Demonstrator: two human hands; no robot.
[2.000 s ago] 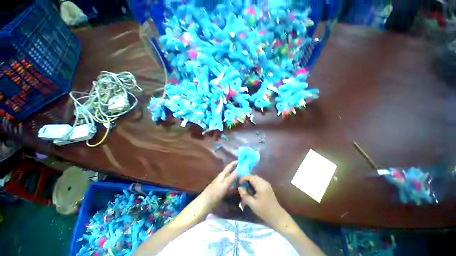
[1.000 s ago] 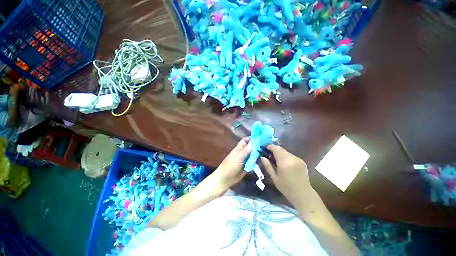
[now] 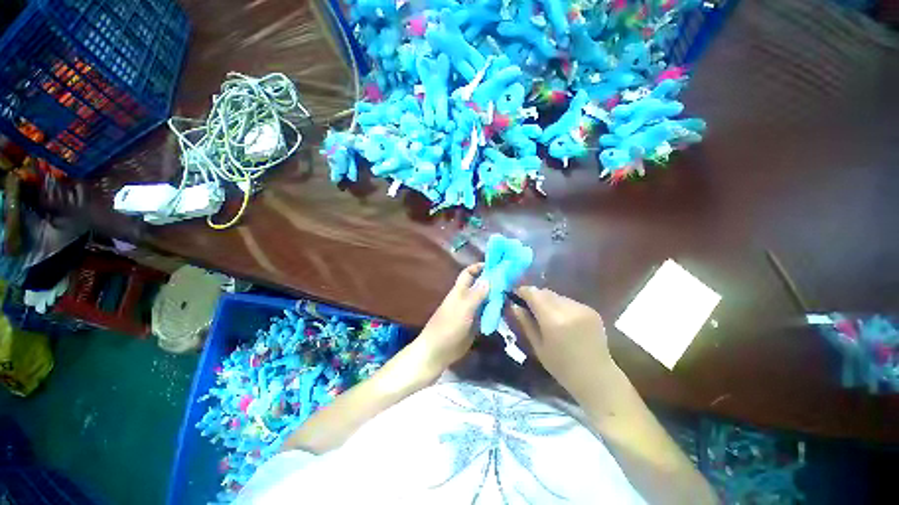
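A small light blue plush toy (image 3: 505, 276) is held above the near part of the table, with a white label (image 3: 512, 345) hanging from its lower end. My left hand (image 3: 455, 314) grips the toy from its left side. My right hand (image 3: 560, 325) is at the toy's right side, fingers bent, with a small dark thing partly showing at its fingertips. What that dark thing is cannot be made out. A large heap of blue toys (image 3: 463, 128) lies at the far side of the table.
A white pad (image 3: 669, 314), a thin brown stick (image 3: 786, 280) and a set-aside toy (image 3: 867, 347) lie to the right. A power strip (image 3: 170, 201) with coiled cord (image 3: 237, 133) and a blue mesh crate (image 3: 99, 74) are at left. A blue bin (image 3: 202, 395) of toys stands below left.
The view has shifted, so the heap sits higher in the picture than two seconds ago. The toy is turned in my hands and its label now hangs out to the lower right.
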